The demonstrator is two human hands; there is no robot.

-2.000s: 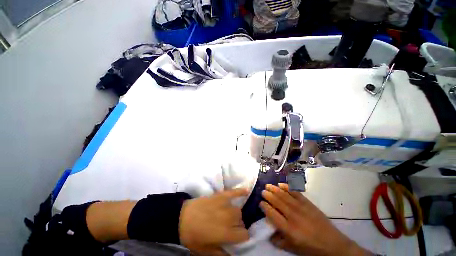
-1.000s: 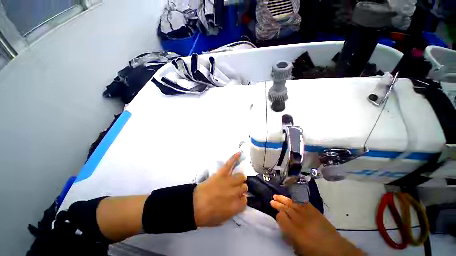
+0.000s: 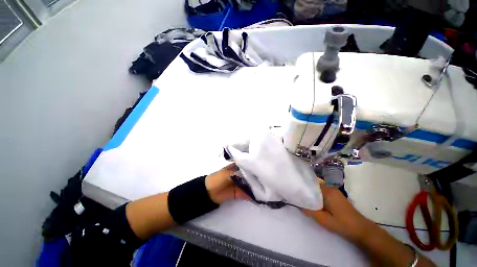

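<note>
A pale white-grey fabric piece (image 3: 277,169) with a dark edge is lifted in front of the machine's needle area, left of and below the presser foot. My left hand (image 3: 227,185), with a black band at the wrist, holds its left side; the fingers are partly hidden under the cloth. My right hand (image 3: 334,208) is at its lower right corner, with fingertips partly covered by the cloth. The white sewing machine (image 3: 376,104) with a blue stripe stands behind. Some dark fabric (image 3: 340,190) shows beside the presser foot.
Red and orange-yellow scissors (image 3: 422,221) lie right of the machine bed. Black-and-white striped pieces (image 3: 225,55) lie at the table's far side. A measuring tape (image 3: 235,249) runs along the front edge. Blue tape (image 3: 133,117) marks the left edge. A blue bin (image 3: 157,250) is below.
The pale fabric has been raised and turned over the dark part. My left hand has moved lower and under its left side. The view has shifted, showing more of the front edge.
</note>
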